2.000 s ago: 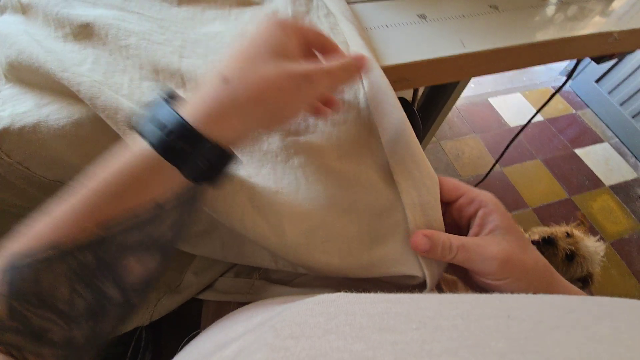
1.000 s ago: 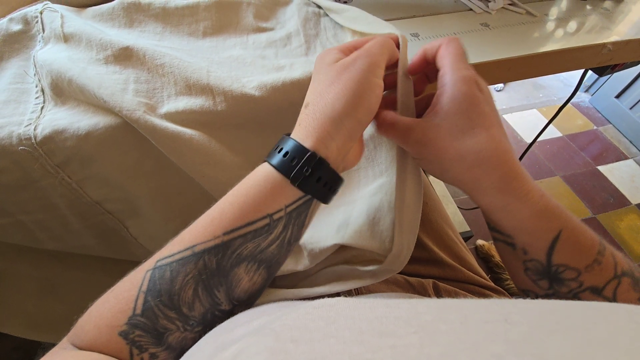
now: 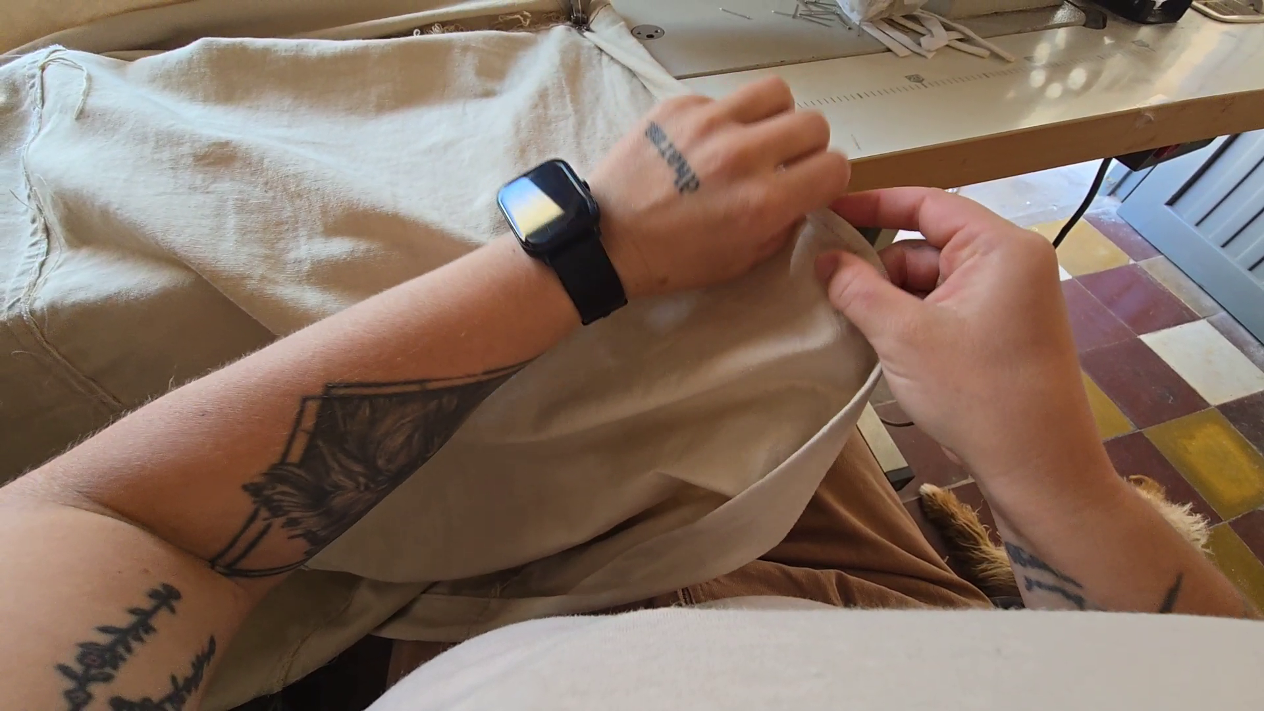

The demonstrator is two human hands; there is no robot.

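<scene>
A large cream fabric piece lies over the work surface and hangs into my lap, with a folded edge running down its right side. My left hand, a black watch at its wrist, is at that edge with its fingers bent; its fingertips are hidden behind the hand. Just right of it, my right hand pinches the folded edge between thumb and forefinger. A stitched seam with loose threads crosses the cloth at far left. Part of a sewing machine's presser foot shows at the top, beside the cloth.
The sewing table has a printed ruler scale and a wooden front edge. Pins and white strips lie at its back. A black cable hangs below. A furry animal is on the tiled floor, beside my right forearm.
My right hand has risen from the cloth's lower edge, where it was two seconds ago. Since one second ago both hands have come lower along the folded edge, and the cloth's edge now curves outward below them.
</scene>
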